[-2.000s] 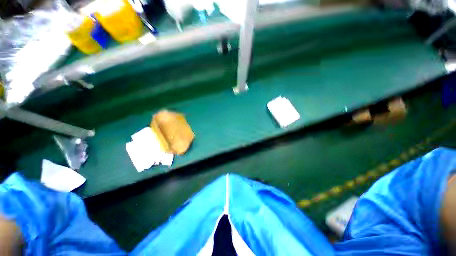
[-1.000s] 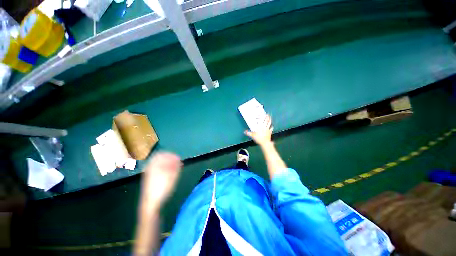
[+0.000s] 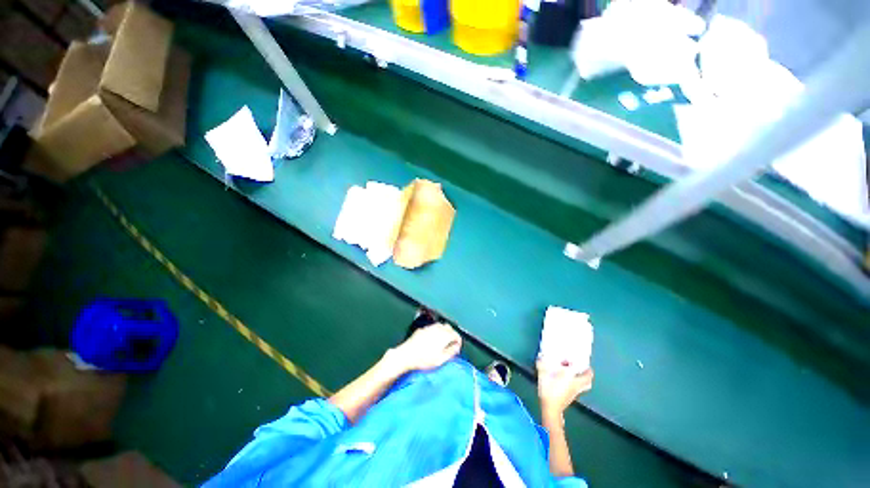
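Note:
My right hand (image 3: pixel 565 386) is at the near end of a small white stack of sheets (image 3: pixel 568 334) on the green bench (image 3: pixel 658 400), its fingers closed on that end. My left hand (image 3: pixel 426 348) is in front of my body at the bench's near edge, fingers curled, with nothing visible in it. Left along the bench, white sheets (image 3: pixel 367 221) lie against a tan angular cardboard piece (image 3: pixel 424 226). Further left are another white sheet (image 3: pixel 241 145) and a crumpled clear plastic bag (image 3: pixel 294 133).
An open cardboard carton (image 3: pixel 86 138) stands beyond the bench's left end. A blue plastic stool (image 3: pixel 126 334) and brown cartons (image 3: pixel 72 405) are at left. Yellow-black tape (image 3: pixel 224 315) crosses the floor. A raised shelf on white posts (image 3: pixel 677 205) holds yellow tubs (image 3: pixel 485 24) and white bags (image 3: pixel 649 43).
The view has turned left, bringing in the open carton and blue stool. My hands have come into view since the earliest frame. My right hand, at the stack a second ago, now grips its near end.

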